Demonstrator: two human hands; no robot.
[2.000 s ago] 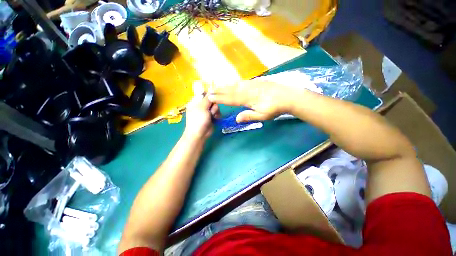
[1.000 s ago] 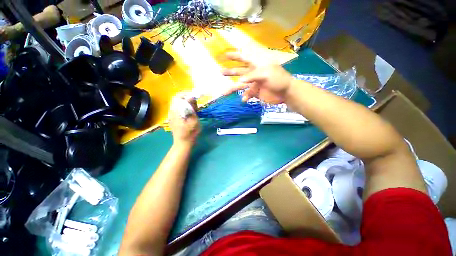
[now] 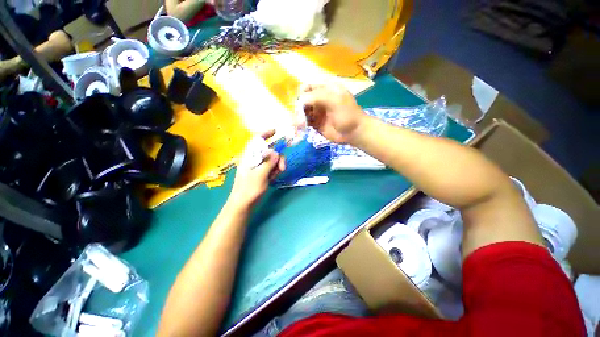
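Note:
My left hand [image 3: 255,170] is over the near edge of the yellow sheet, with fingers curled around a small white part [image 3: 265,156], mostly hidden. My right hand [image 3: 334,113] is raised to its right, fingers bent together; glare and blur hide whether it holds anything. A bundle of blue wires [image 3: 304,161] lies on the green bench between and below the hands. A long white plastic piece [image 3: 312,181] lies at the near side of the wires.
Black housings [image 3: 108,164] are piled at left, with white housings [image 3: 127,55] behind. Clear bags lie at near left [image 3: 99,289] and right [image 3: 414,118]. A wired heap [image 3: 247,36] is at the far side. A carton [image 3: 388,276] holds white housings. Another person's arm [image 3: 56,46] shows far left.
The camera view has shifted slightly. My right hand has closed from spread fingers. My left hand has turned, and its fingertips now show around the small white part.

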